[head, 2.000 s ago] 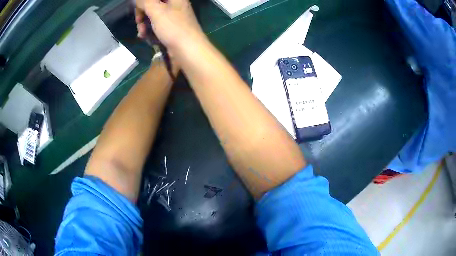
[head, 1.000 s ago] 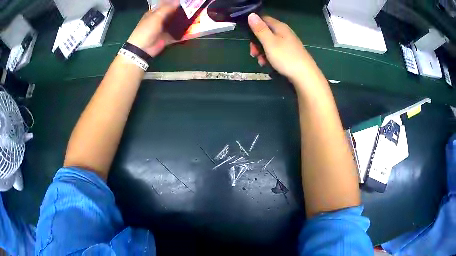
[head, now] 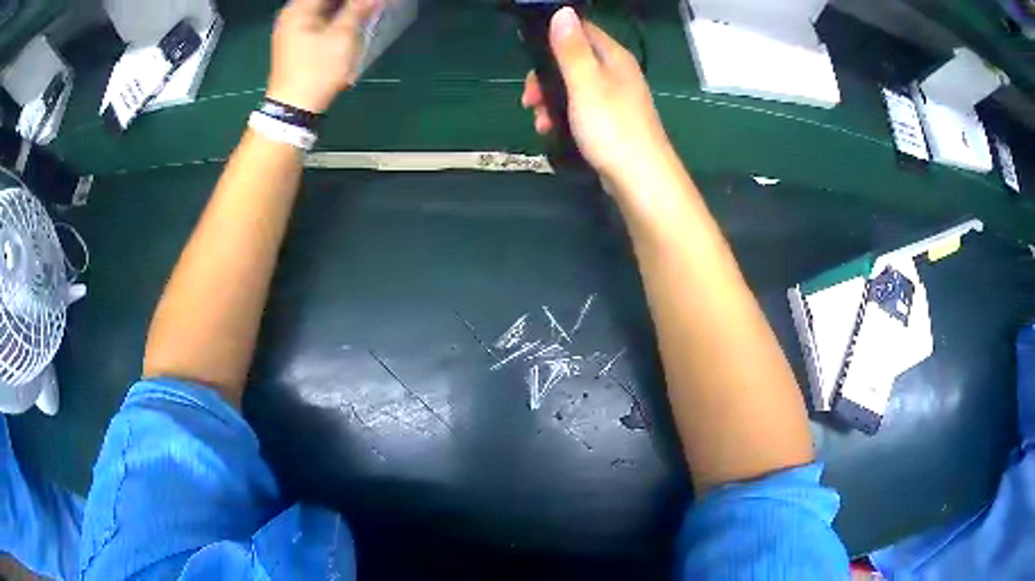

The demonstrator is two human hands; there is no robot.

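My left hand (head: 312,51) is at the top edge, its fingertips partly cut off, gripping a blurred white box (head: 388,36) that is also cut off. My right hand (head: 602,102) is shut on the black grip of the barcode scanner (head: 554,85), right of my left hand. The scanner's head is cut off by the top edge. No red light shows.
An open white box (head: 829,329) with a black labelled phone (head: 874,358) lies at right. Open boxes stand beyond the mat, including one at top right (head: 766,62). Thin slivers (head: 545,358) lie centrally. A white fan (head: 25,289) stands left; blue sleeves show at both sides.
The black device and red glow at my left hand are no longer visible; a white box shows there. My right hand and scanner have shifted slightly left and up.
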